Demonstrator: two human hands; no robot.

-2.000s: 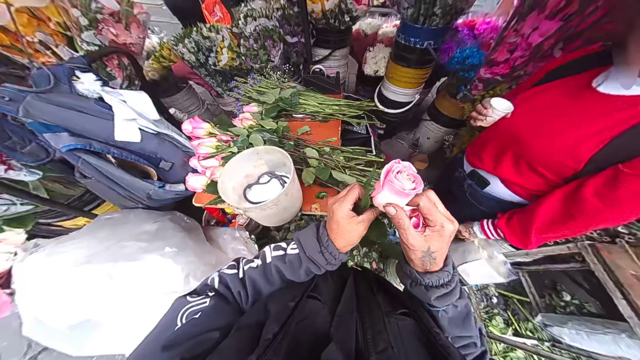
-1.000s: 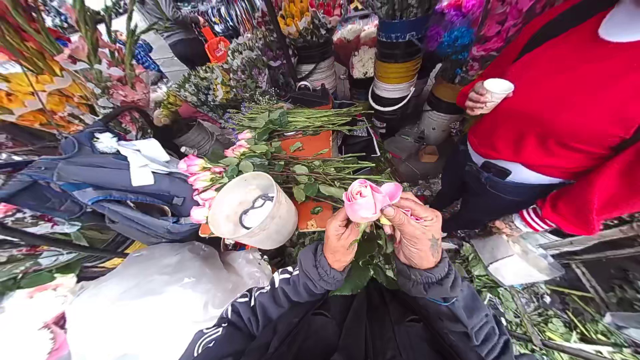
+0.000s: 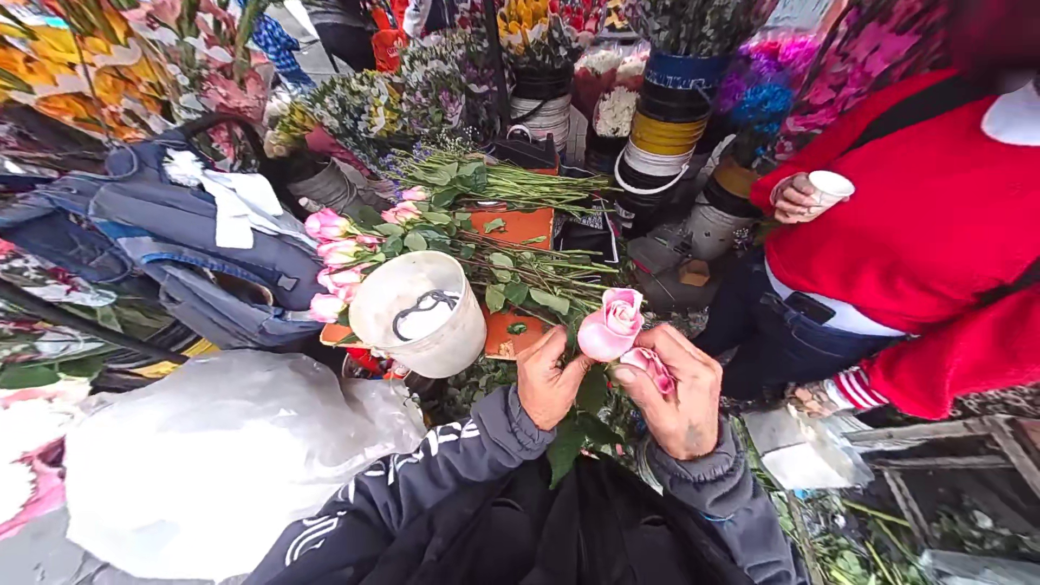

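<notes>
Low at the centre, my left hand (image 3: 551, 380) grips a pink rose (image 3: 611, 327) just under its bloom, and green leaves hang below. My right hand (image 3: 676, 392), to the right of the bloom, has loose pink petals (image 3: 650, 367) between thumb and fingers. Beyond my hands lie cut roses with long stems (image 3: 528, 272), their pink blooms (image 3: 335, 252) toward the left. A whitish plastic bucket (image 3: 439, 333) with a dark cord inside stands left of my hands. Farther back is a bunch of green stems with small purple flowers (image 3: 520, 183).
A blue-grey backpack (image 3: 195, 236) and a large translucent plastic bag (image 3: 227, 455) are at the left. At the right, a person in a red top (image 3: 910, 219) holds a white cup (image 3: 830, 188). Stacked buckets (image 3: 662, 138) and bunches of flowers stand behind. Cut stems lie lower right.
My right hand has moved from the rose's bloom to just beside it, with loose petals now showing in its fingers. My left hand stays below the bloom.
</notes>
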